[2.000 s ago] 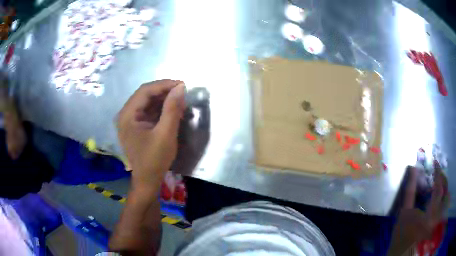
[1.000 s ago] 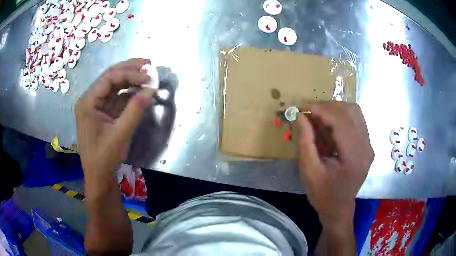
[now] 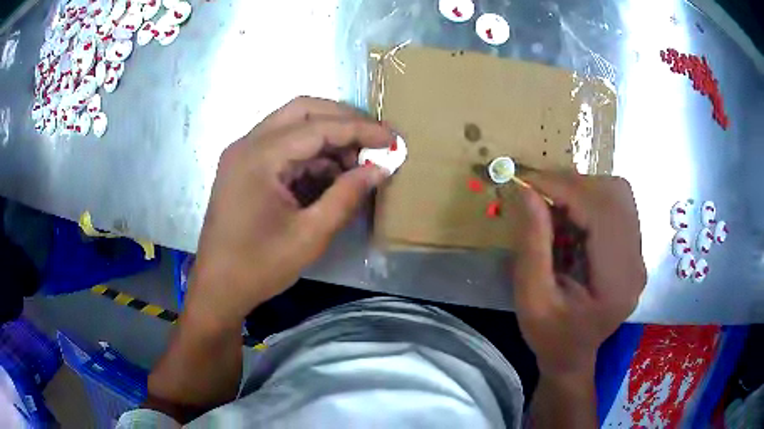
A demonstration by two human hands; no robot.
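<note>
My left hand (image 3: 293,184) holds a white disc (image 3: 385,154) between thumb and fingertips at the left edge of the cardboard pad (image 3: 436,100). The disc carries two red marks. My right hand (image 3: 578,251) holds a thin yellowish applicator stick (image 3: 533,190), its tip in the small whitish glue cup (image 3: 502,170) standing on the pad. Two red pieces (image 3: 493,209) lie on the pad beside the cup, left of my right thumb. My right hand hides the pad's lower right part.
A large disc pile (image 3: 84,63) lies far left. Two discs (image 3: 492,29) lie beyond the pad. A red piece pile (image 3: 698,82) and a group of set-aside discs (image 3: 697,239) are at right. A blue crate with red pieces (image 3: 670,373) is below the table edge.
My left hand has moved right with the disc, from the bare metal to the pad's edge. My right hand, at far right two seconds ago, is now at the cup with the stick.
</note>
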